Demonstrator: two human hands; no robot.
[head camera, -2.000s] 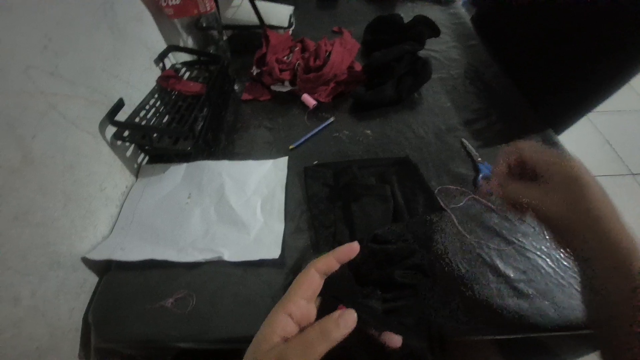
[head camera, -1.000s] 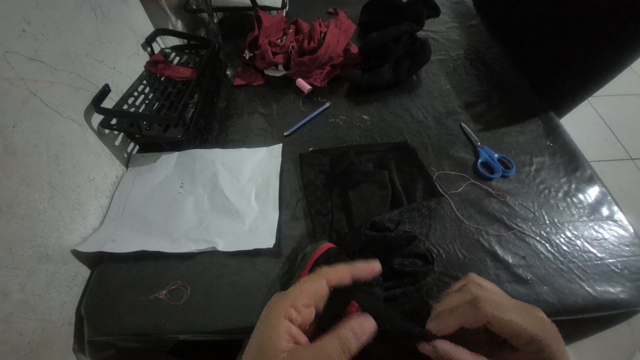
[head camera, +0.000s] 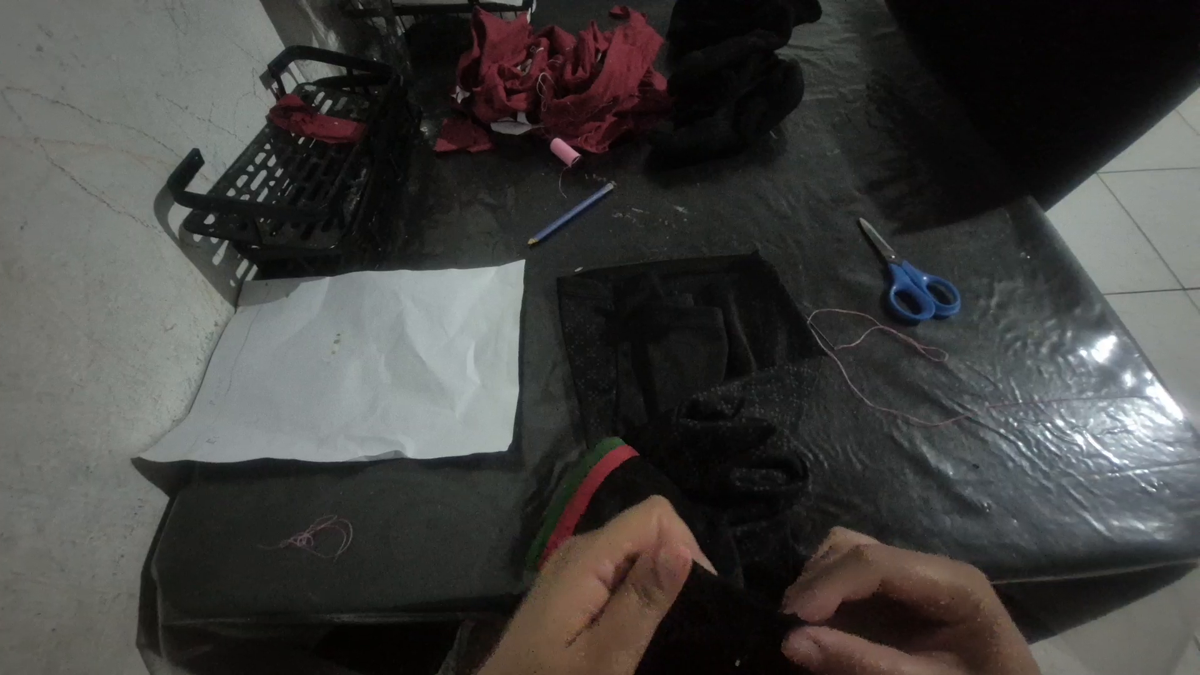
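Observation:
Black fabric (head camera: 712, 609) with a red and green striped edge lies at the near edge of the table. My left hand (head camera: 619, 591) grips it between thumb and fingers. To the right, the fingertips of my right hand (head camera: 891, 600) pinch the same dark cloth; whether a needle is between them cannot be seen. Beyond both hands lies a folded black garment (head camera: 675, 347). Pink thread (head camera: 872, 375) curves over the table to its right, close to blue-handled scissors (head camera: 909, 281).
White paper (head camera: 375, 366) lies at left, with a small thread tangle (head camera: 319, 539) nearer me. Behind are a black plastic basket (head camera: 281, 178) by the wall, red cloth (head camera: 562, 75), a pink thread spool (head camera: 565, 152), a blue pencil (head camera: 572, 214) and a black cloth bundle (head camera: 731, 94).
My right hand has come down from beside the scissors to the black fabric near my left hand. The red and green edge, not seen two seconds ago, now shows beside my left hand.

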